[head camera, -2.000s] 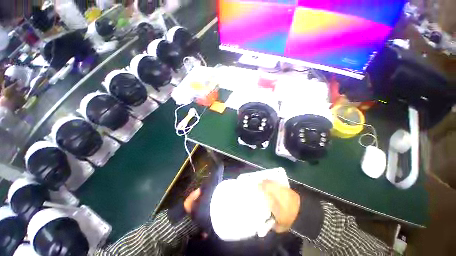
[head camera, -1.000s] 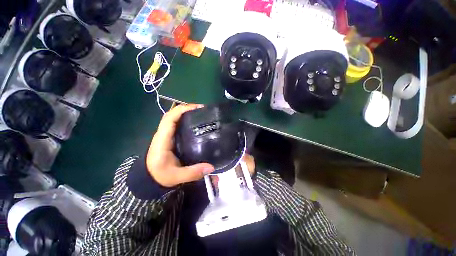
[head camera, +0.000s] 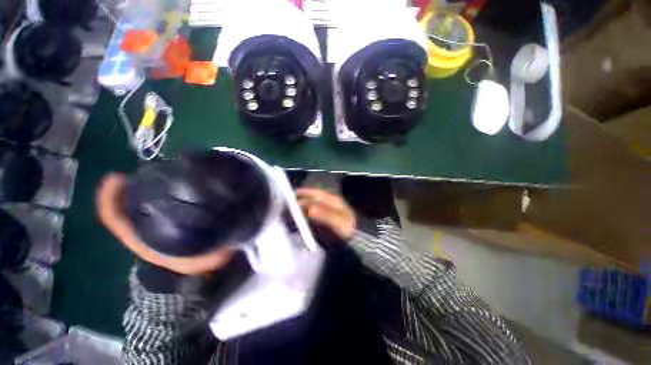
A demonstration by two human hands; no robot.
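A dome camera (head camera: 203,203) is held above my lap in front of the bench edge, its glossy black ball up and to the left, its white bracket (head camera: 275,285) pointing down and right. The image is blurred here. My left hand (head camera: 143,239) is wrapped around the outer left and lower side of the black ball. My right hand (head camera: 327,211) is beside the bracket's right side, fingers curled near the white arm; whether it touches the camera cannot be seen. Two more dome cameras stand on the green mat, a left one (head camera: 275,89) and a right one (head camera: 385,89), LED faces towards me.
Several dome cameras line the left bench (head camera: 25,171). Behind the held camera are a coiled cable (head camera: 148,125), orange pieces (head camera: 201,72) and a power strip (head camera: 120,71). To the right are a yellow tape roll (head camera: 448,53), mouse (head camera: 490,107), white label roll (head camera: 530,63) and blue crate (head camera: 612,296).
The held camera has moved left in view and tilted, with my left hand around it. My right hand now shows more clearly beside the bracket. The view has shifted, so the bench items appear higher and further left.
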